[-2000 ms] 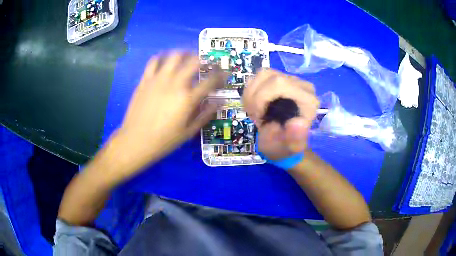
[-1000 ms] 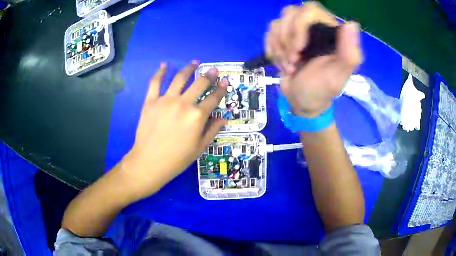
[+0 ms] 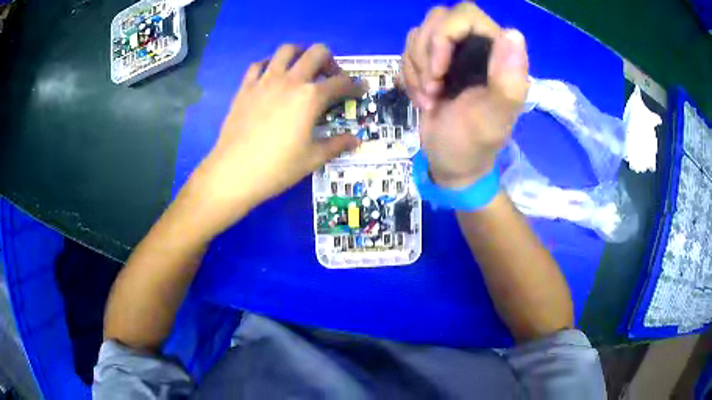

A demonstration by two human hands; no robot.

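Observation:
Two white housing halves lie open side up, one behind the other, with circuit boards inside. My left hand (image 3: 285, 125) rests over the left side of the far housing (image 3: 367, 61), fingers spread and bent onto it. My right hand (image 3: 464, 101) is a fist around a black-handled tool (image 3: 468, 66), above the right side of the far housing; the tool's tip is not clearly visible. The near housing (image 3: 367, 256) is untouched, its green board (image 3: 336, 215) in full view. Clear plastic bags (image 3: 562, 205) with white cords lie to the right.
Another open housing (image 3: 148, 39) with a cord is on the dark bench (image 3: 86, 133) at the upper left. A blue plastic sheet (image 3: 265, 269) lies under the work. A crumpled white glove or rag (image 3: 642, 131) and a blue-edged, grey-white patterned panel (image 3: 679, 226) are at the right.
Compared with one second ago, both housings appear higher in view. My right hand has moved left and closer to the far housing with the tool. My left hand's fingers are more bent over it.

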